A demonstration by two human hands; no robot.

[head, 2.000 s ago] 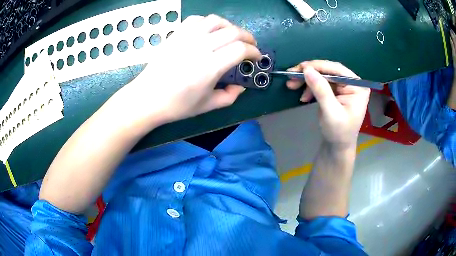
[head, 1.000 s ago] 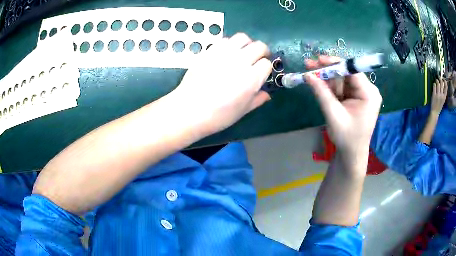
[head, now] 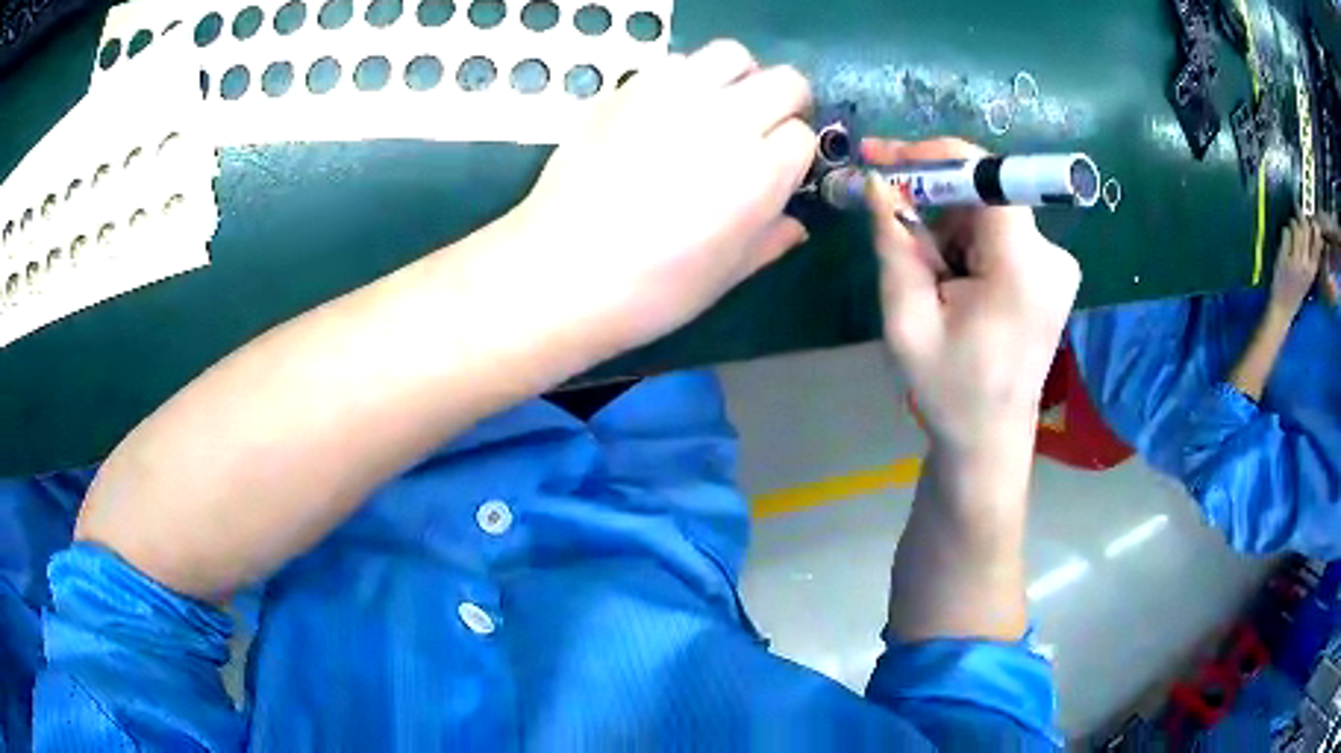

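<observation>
My left hand (head: 669,191) holds a small black camera plate (head: 835,143) against the green mat. Most of the plate is hidden under my fingers; one round lens opening shows at its right end. My right hand (head: 978,280) grips a white marker pen (head: 949,183) with a dark band, lying nearly level. The pen's left end is at the plate's lens end. Whether its tip touches the plate I cannot tell.
A cream adhesive ring sheet (head: 441,111) with two rows of holes lies at upper left, beside a second cream sheet (head: 111,221). Thin loose rings (head: 1025,91) lie on the green mat (head: 368,206). Black parts (head: 1194,88) lie at upper right. Another person's hand (head: 1294,265) is far right.
Two seconds ago my right hand held silver tweezers at the plate; now it holds the pen there. Since one second ago the pen has levelled, and the hands and plate sit slightly higher in view.
</observation>
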